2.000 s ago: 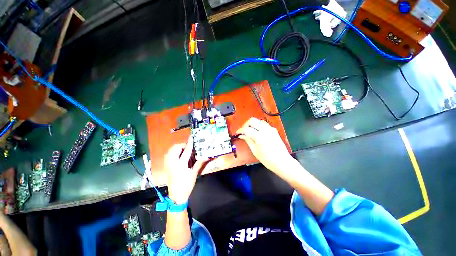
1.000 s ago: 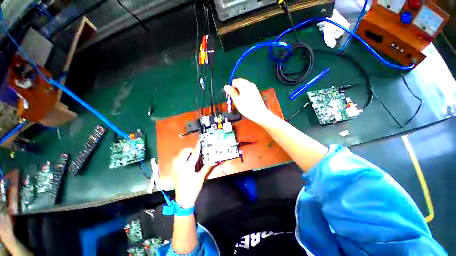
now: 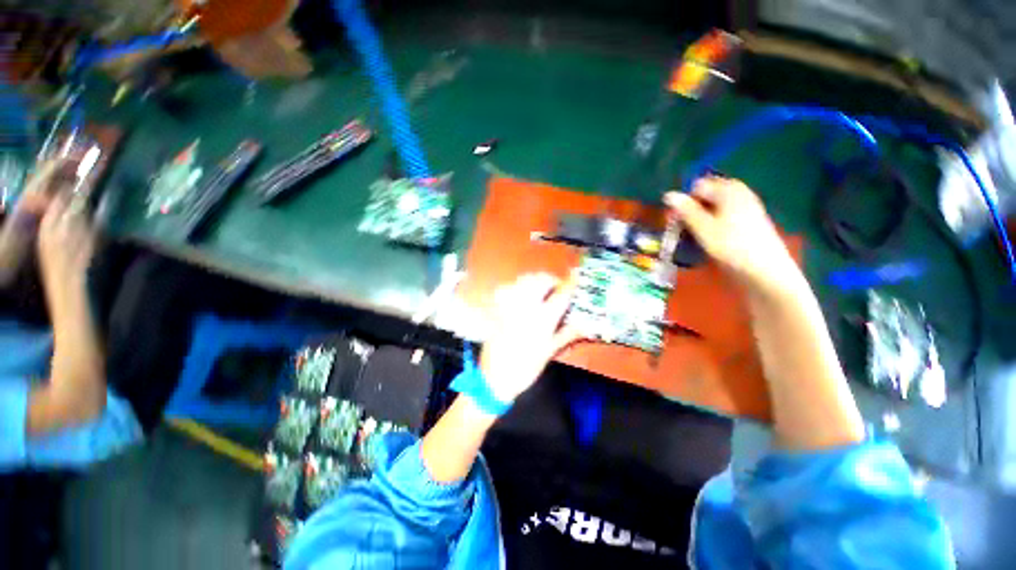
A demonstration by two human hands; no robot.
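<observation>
The view is blurred. A green-white circuit board lies on the orange-red test fixture, its far edge at the black connector block. My left hand is at the board's left edge, thumb and fingers around that edge; it wears a blue wrist strap. My right hand is above the fixture's far right part. Its fingertips are closed on the lower end of the blue cable, near the connector block.
Another circuit board and two remote controls lie left. A board tray with several boards is below the bench edge. Another board and coiled black cable are right. Another person's hands are far left.
The camera view has turned left, so the fixture shows further right and the board tray and neighbouring person show more. My right hand has moved from the board's right side to the blue cable end.
</observation>
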